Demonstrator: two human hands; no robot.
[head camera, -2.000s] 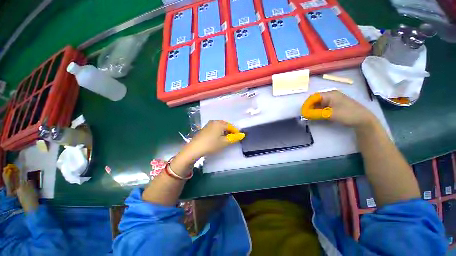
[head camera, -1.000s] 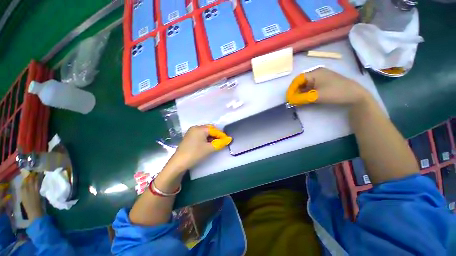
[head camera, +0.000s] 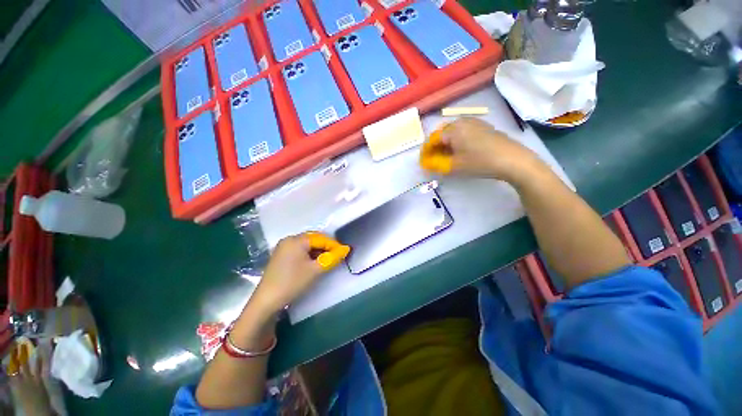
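A smartphone (head camera: 395, 229) lies screen up on the white work mat (head camera: 488, 203), its glossy dark screen showing a bright reflection. My left hand (head camera: 297, 264), with orange finger cots, has its thumb and finger closed at the phone's left edge. My right hand (head camera: 476, 150) is curled just above the phone's upper right corner; its orange-capped fingertips are close together, and whether they hold anything is unclear. A small pale tab (head camera: 428, 188) shows at that corner, below the fingers.
A red tray (head camera: 268, 177) of blue-backed phones stands behind the mat. A cream card (head camera: 395, 134), wooden strip (head camera: 464, 111) and clear film (head camera: 301, 199) lie before it. A dispenser (head camera: 553, 36) with white wipes (head camera: 549, 85) is right, a bottle (head camera: 75, 214) left. Another person's hand (head camera: 31, 382) is far left.
The view has shifted, so the bench appears turned. My right fingertips have lifted slightly away from the phone's upper right corner. My left hand stays at its left edge.
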